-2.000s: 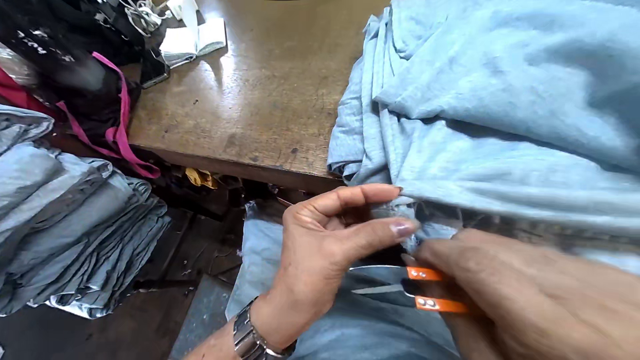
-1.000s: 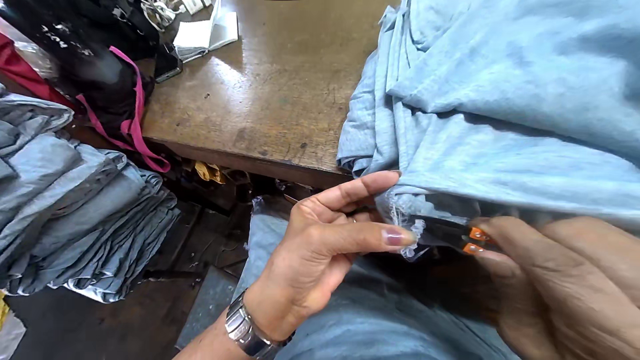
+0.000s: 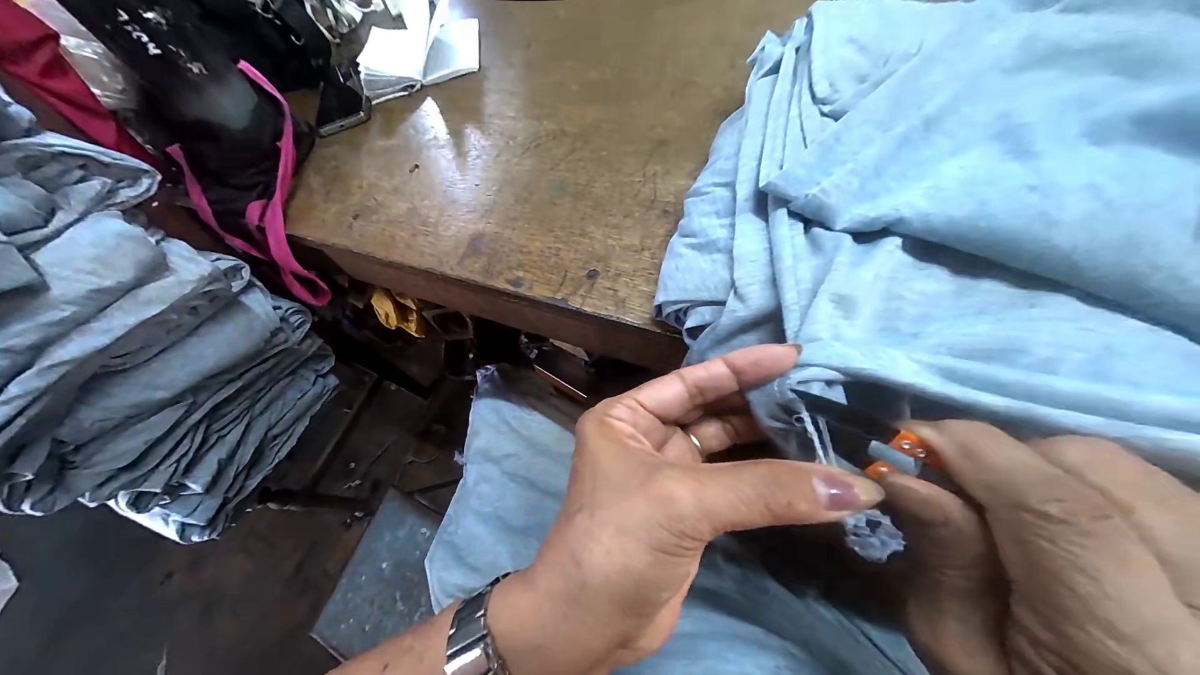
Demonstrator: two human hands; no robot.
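Light blue fabric (image 3: 975, 225) lies in folds over the table's right side and hangs at its front edge. My left hand (image 3: 675, 487), with a ring and a metal watch, pinches whitish threads (image 3: 817, 436) and a small frayed tuft (image 3: 874, 536) at the fabric's edge between thumb and fingers. Close on its right, my right hand (image 3: 1041, 525) holds small thread snips with orange grips (image 3: 909, 448). Their dark blades point left at the threads, partly in shadow; whether the blades touch the threads cannot be told.
The wooden table (image 3: 562, 187) carries an open white booklet (image 3: 422, 56), a phone (image 3: 343, 108) and a black bag (image 3: 216, 112) with a pink strap. A stack of grey-blue folded cloth (image 3: 169, 356) stands at the left. More blue cloth (image 3: 516, 469) hangs below the table edge.
The snips, seen apart below the fabric two seconds ago, are now up at its edge, with their blades near the threads. My left thumb has moved down from the edge, with threads stretched above it.
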